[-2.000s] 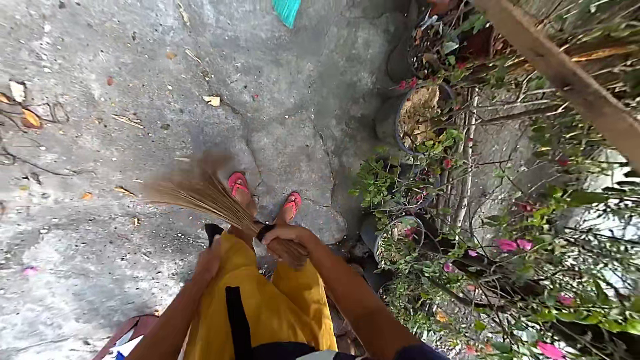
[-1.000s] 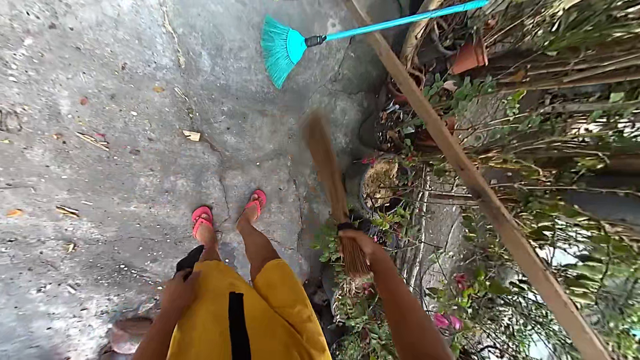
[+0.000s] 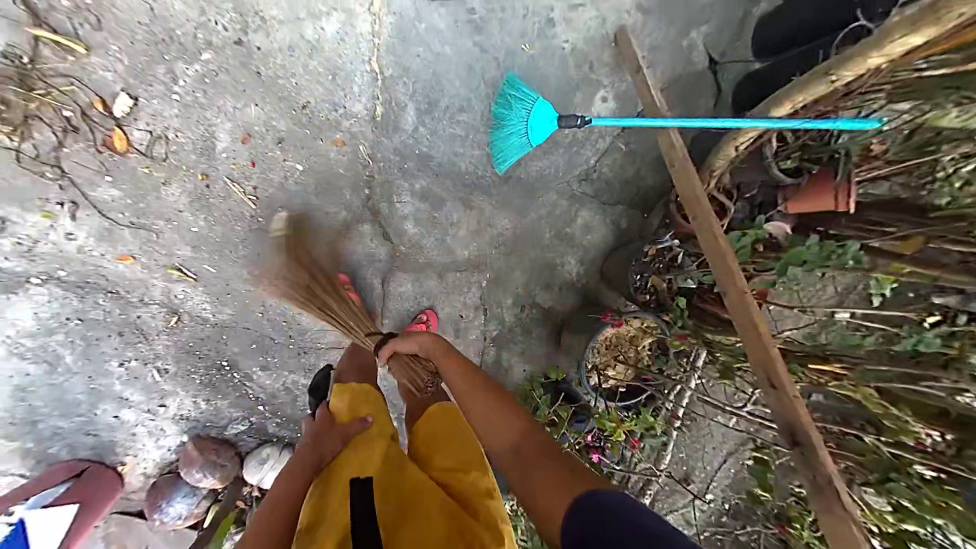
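A stick broom of thin brown ribs (image 3: 335,301) is in my right hand (image 3: 415,349), which grips it near the dark band around its bundle. Its bristle end is blurred and fans out to the upper left over the concrete, in front of one of my feet in pink flip-flops (image 3: 423,320). My left hand (image 3: 333,431) rests on the left leg of my yellow shorts (image 3: 427,488), thumb spread. Beside that hand is a black object (image 3: 320,387), partly hidden; I cannot tell what it is or whether the fingers hold it.
A turquoise broom (image 3: 543,122) stands ahead, its handle crossing a long wooden plank (image 3: 732,290). Potted plants, a pot of dry chips (image 3: 624,354) and a terracotta pot (image 3: 820,192) line the right side. Coconut husks (image 3: 210,461) lie lower left; twigs and leaves (image 3: 114,141) lie upper left.
My right hand has swung the stick broom from the plant side on the right across to the left, in front of my feet. My left hand stays near the shorts.
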